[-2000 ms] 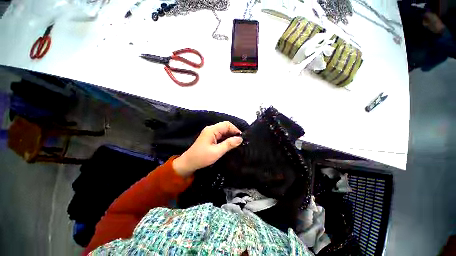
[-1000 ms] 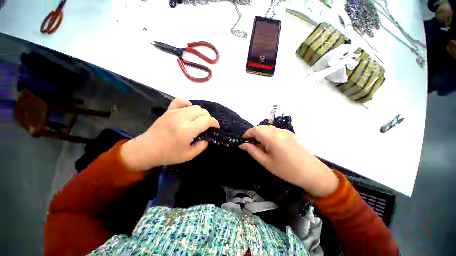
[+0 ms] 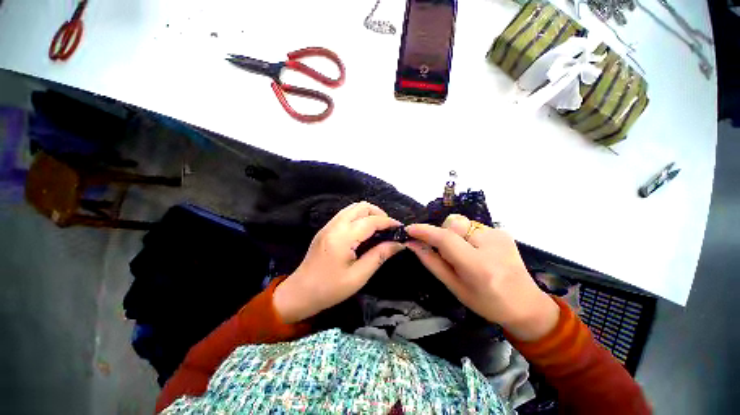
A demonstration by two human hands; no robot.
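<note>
A dark garment [image 3: 341, 188] lies on the lap and against the table's front edge. My left hand [image 3: 345, 253] pinches the garment's dark trimmed edge from the left. My right hand [image 3: 479, 271] pinches the same edge from the right, with a ring on one finger. The fingertips of both hands nearly meet at a short stretch of braid trim [image 3: 399, 234] with light flecks. Pale grey lining [image 3: 410, 322] shows below the hands. No needle or thread can be made out.
On the white table [image 3: 341, 154] are red-handled scissors [image 3: 280, 73], a smartphone [image 3: 426, 49], a striped wrapped bundle [image 3: 610, 101] and snips [image 3: 659, 179]. Another red-handled pair [image 3: 68, 36] lies far left. A black crate [image 3: 608, 320] stands right, a wooden stool [image 3: 53, 188] left.
My right hand came into view after the first frame and took hold of the edge. Since the second frame, my left hand has moved right and the fingertips are closer together. The view has shifted slightly.
</note>
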